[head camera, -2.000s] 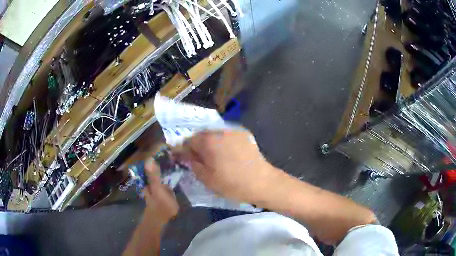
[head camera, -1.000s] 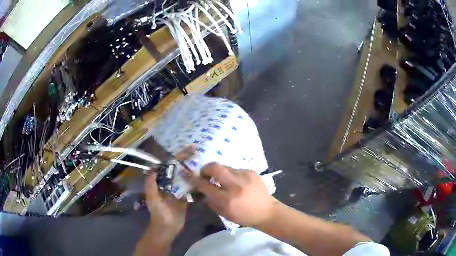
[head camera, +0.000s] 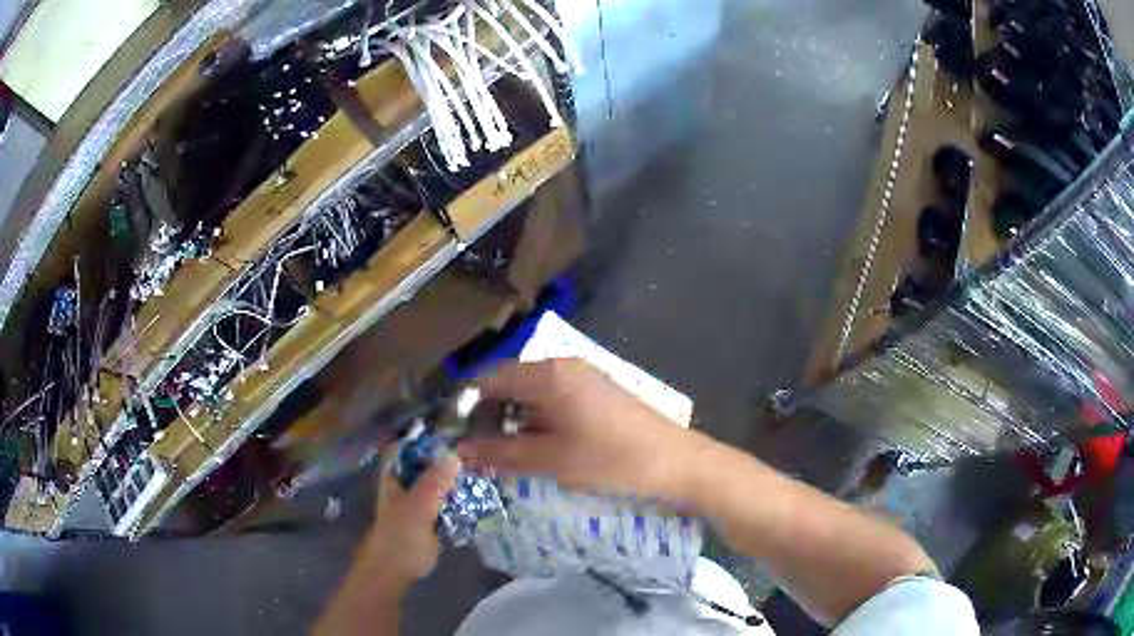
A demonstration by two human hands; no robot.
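My left hand (head camera: 404, 516) is at the lower centre, closed around a small dark circuit board (head camera: 427, 457) with blue and silvery parts. My right hand (head camera: 547, 422) is just above and right of it, blurred, with its fingertips close to the board. A small pale piece shows at the right fingertips; whether they grip it is unclear. A large white adhesive sheet with blue print (head camera: 597, 528) hangs below and behind my right hand, against my body. A thin dark lead with a small end (head camera: 632, 601) lies over my white clothing.
On the left, shelving holds cardboard bins (head camera: 510, 180) with white cables (head camera: 454, 106) and tangled wires. A white divided tray (head camera: 131, 495) stands at lower left. A blue bin (head camera: 522, 333) shows behind the hands. At right are cartons of black parts (head camera: 951, 186), plastic-wrapped shelving (head camera: 982, 360) and a red thing (head camera: 1101, 454).
The printed sheet has swung down from beyond my hands to below my right forearm. The white leads seen at the board a second ago no longer show there. The blue bin has come into fuller view.
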